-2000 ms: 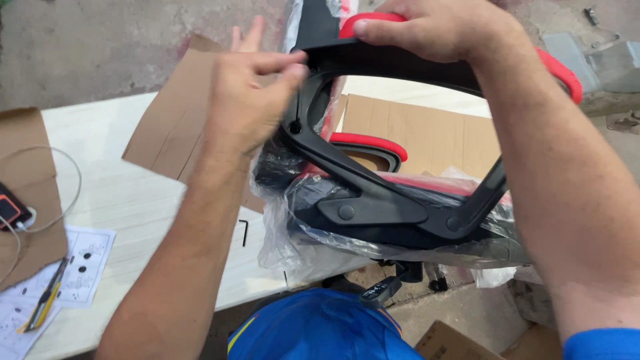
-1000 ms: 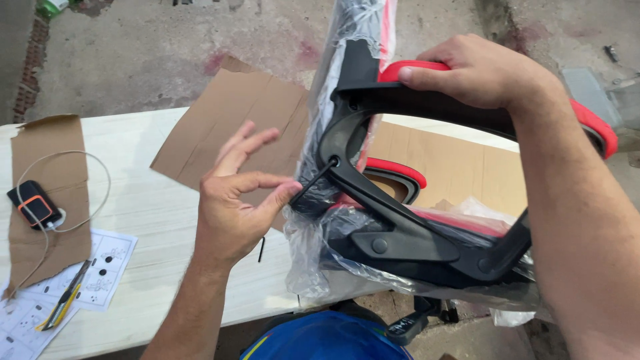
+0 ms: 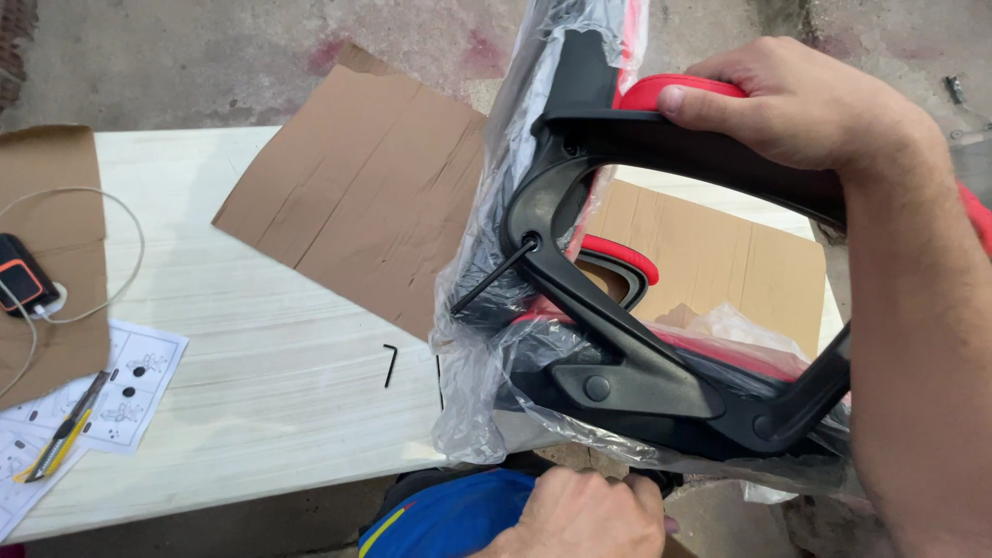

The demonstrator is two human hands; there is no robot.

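Observation:
A black plastic armrest frame (image 3: pixel 666 349) with a red pad (image 3: pixel 659 91) stands against a chair seat and backrest wrapped in clear plastic film (image 3: pixel 473 411). My right hand (image 3: pixel 798 108) grips the armrest's padded top, thumb on the near edge. A black hex key (image 3: pixel 492 277) sticks out of a screw hole at the frame's left corner, with no hand on it. Low in the view, by the blue clothing, is my left hand (image 3: pixel 589 515), fingers curled; whether it holds anything is hidden.
On the white table (image 3: pixel 310 387) lie a smaller hex key (image 3: pixel 390 366), brown cardboard (image 3: pixel 372 186), another cardboard piece (image 3: pixel 713 256), a yellow utility knife (image 3: pixel 62 438) on printed diagram sheets (image 3: pixel 147 380), and a black device with a cable (image 3: pixel 27 275). A second red armrest (image 3: pixel 620 260) shows through the frame.
My left hand has let go of the hex key at the frame's corner and moved down to my body. The right hand still holds the armrest.

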